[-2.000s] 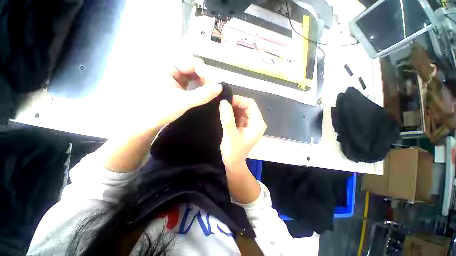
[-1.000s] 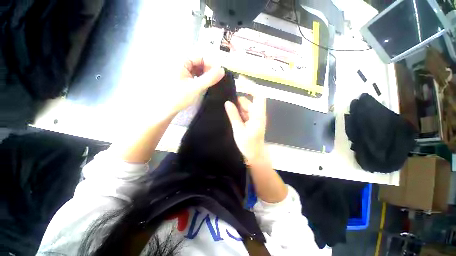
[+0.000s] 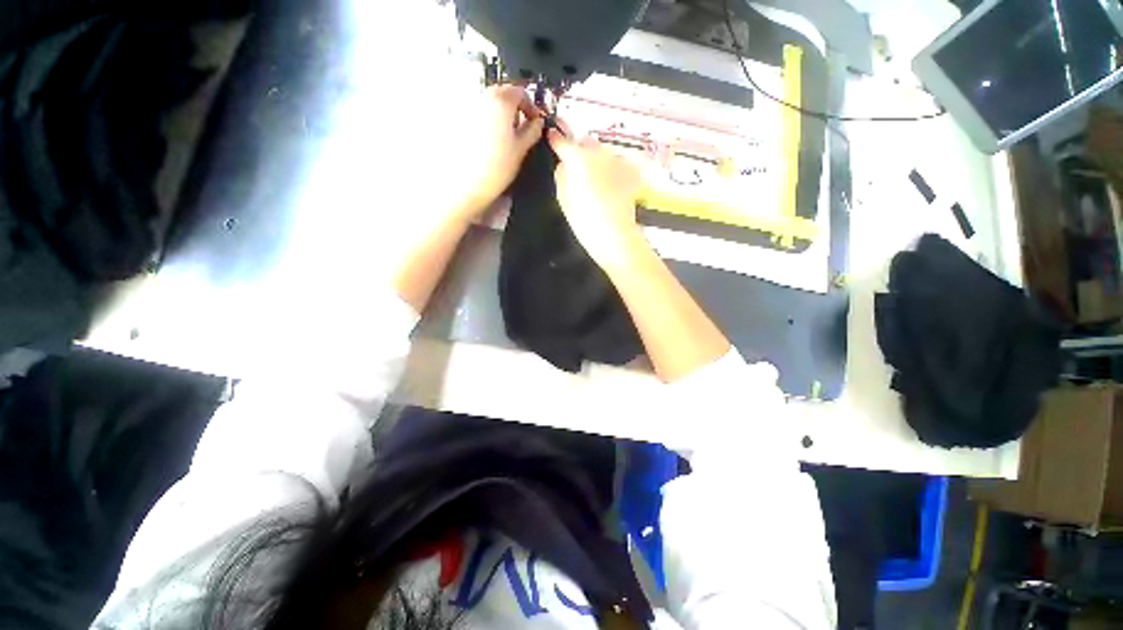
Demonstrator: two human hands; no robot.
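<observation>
A black cut piece (image 3: 548,265) hangs from my fingertips and lies over the dark plate and the table's front edge area. My left hand (image 3: 503,145) pinches its narrow top corner from the left. My right hand (image 3: 596,185) pinches the same corner from the right. Both sets of fingertips meet just below the needle and presser foot (image 3: 542,94), under the dark sewing machine head (image 3: 551,35). Whether the corner touches the presser foot I cannot tell.
A yellow-edged template (image 3: 720,222) is right of my right hand, with a cable (image 3: 807,117) across it. Two small black strips (image 3: 942,203) and a pile of black pieces (image 3: 967,345) lie farther right. A control screen (image 3: 1028,62) stands upper right. A blue bin (image 3: 936,535) is below the table.
Both hands have moved forward and up, carrying the black piece from the table's front edge to beneath the machine head. My fingertips have come together at its corner.
</observation>
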